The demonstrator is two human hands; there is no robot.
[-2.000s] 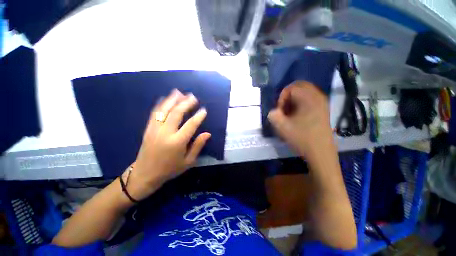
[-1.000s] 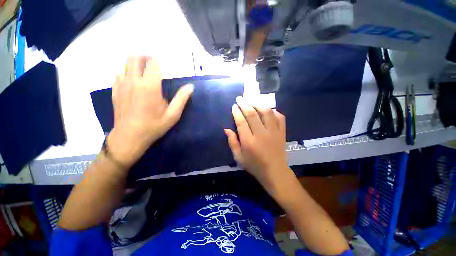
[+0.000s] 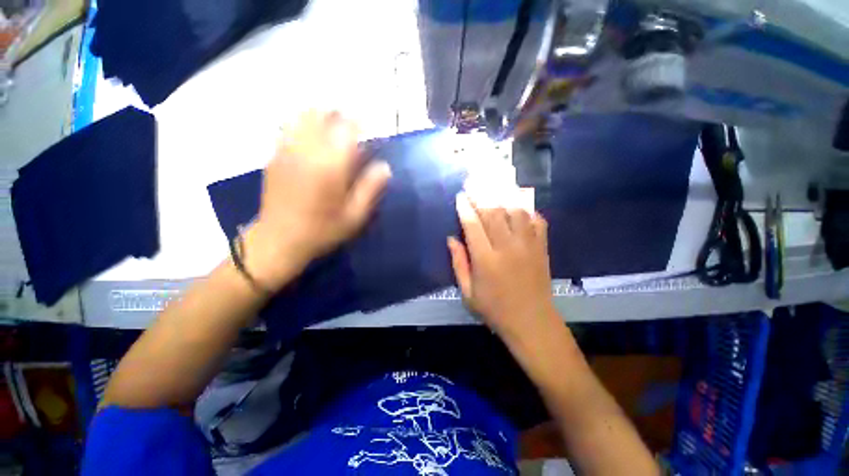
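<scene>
A dark navy cloth panel (image 3: 400,223) lies in front of the needle area, its top right edge in the lamp glare near the presser foot (image 3: 468,119). My left hand (image 3: 321,186), slightly blurred, lies flat on the panel's left part with the thumb apart. My right hand (image 3: 507,256) rests on its right edge, fingers pointing at the needle area. Neither hand visibly pinches the cloth. The glare hides the stitch point. The white-grey sewing machine head (image 3: 596,56) stands above.
Navy pieces (image 3: 619,195) lie right of the needle. Black-handled shears (image 3: 729,209) and slim snips (image 3: 774,246) lie farther right. Navy stacks lie at left (image 3: 88,204) and back left (image 3: 186,37). A ruler strip (image 3: 149,299) runs along the table's front edge.
Since two seconds ago, my right hand has left the right-hand pieces for the panel, which now reaches the needle area. Since one second ago, the view has shifted and the panel is slightly more tilted.
</scene>
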